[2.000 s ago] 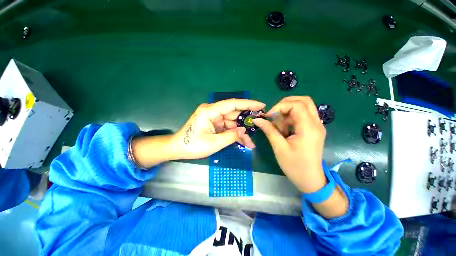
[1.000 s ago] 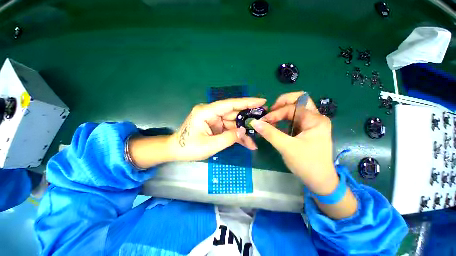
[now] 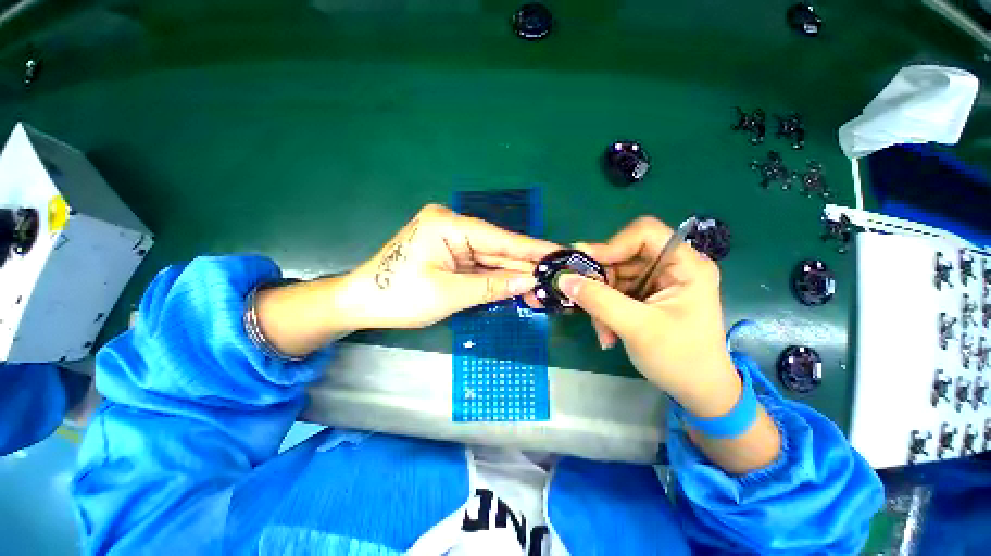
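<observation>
A round glossy black housing point(image 3: 567, 261) is held between both hands over the blue work pad point(image 3: 501, 375). My left hand point(image 3: 435, 272) pinches its left rim between fingers and thumb. My right hand point(image 3: 657, 304) holds its right side, with the thumb pressed on the pale, yellowish-green centre. Slim silver-grey tweezers point(image 3: 665, 256) lie across my right hand, tip pointing up and away from the housing. The thumb hides part of the centre.
More round housings point(image 3: 627, 162) lie on the green bench, at the back and right. Spider-like black parts point(image 3: 773, 169) sit in a cluster. A white tray point(image 3: 893, 326) with rows of parts, a crumpled white cloth point(image 3: 911, 112) and a dark-blue pad point(image 3: 932, 193) are right. A white box point(image 3: 82, 255) stands left.
The housing has moved slightly right and appears tilted differently. The tweezers came into view in my right hand after the earliest frame. My left fingers have straightened and closed in on the rim.
</observation>
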